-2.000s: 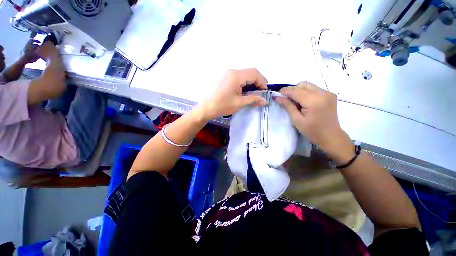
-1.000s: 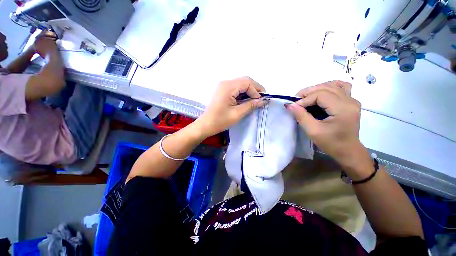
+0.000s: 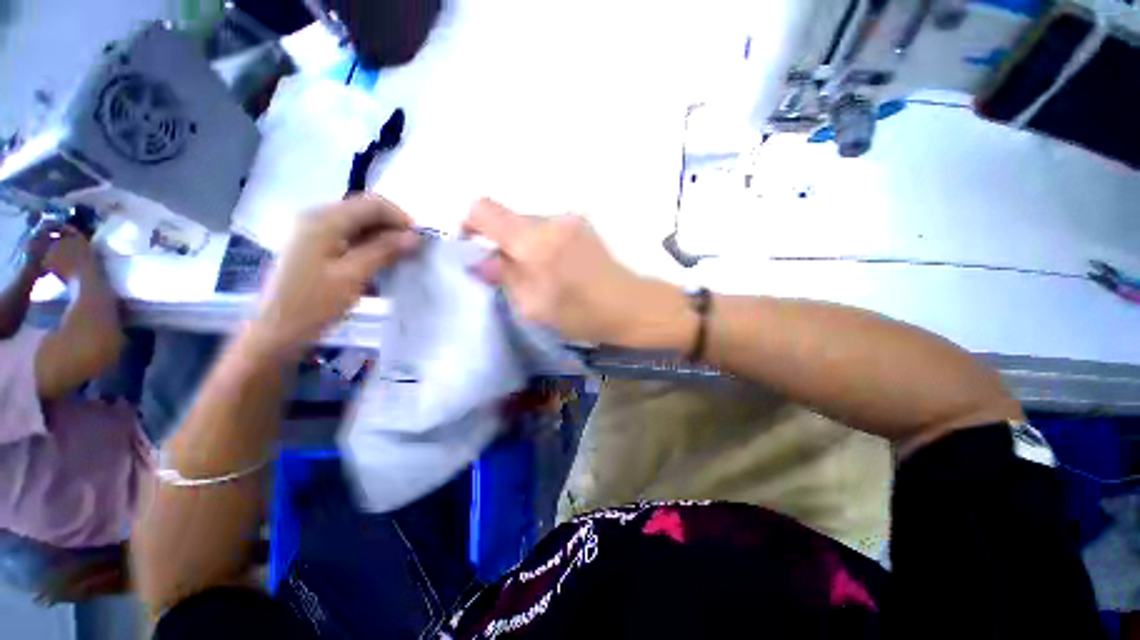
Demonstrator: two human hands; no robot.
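Observation:
A white fabric piece [image 3: 438,363] hangs from both my hands at the table's front edge, its lower part over the blue bin. It is blurred, and little dark cloth shows on it. My left hand [image 3: 335,265] pinches its upper left edge between thumb and fingers. My right hand [image 3: 550,269] grips its upper right edge. The fingertips are slightly apart, with a short stretch of the top edge between them.
The sewing machine head [image 3: 856,75] is at the upper right. Stacked white pieces with a dark edge [image 3: 306,156] lie at the left, beside a neighbouring machine [image 3: 156,125]. A person in pink [image 3: 88,456] sits far left. A blue bin [image 3: 504,500] is below. Small snips [image 3: 1110,278] lie far right.
Both hands have moved left with the fabric, away from the machine. The view has shifted, and the machine head and stack sit further left in the picture. The snips now show at right.

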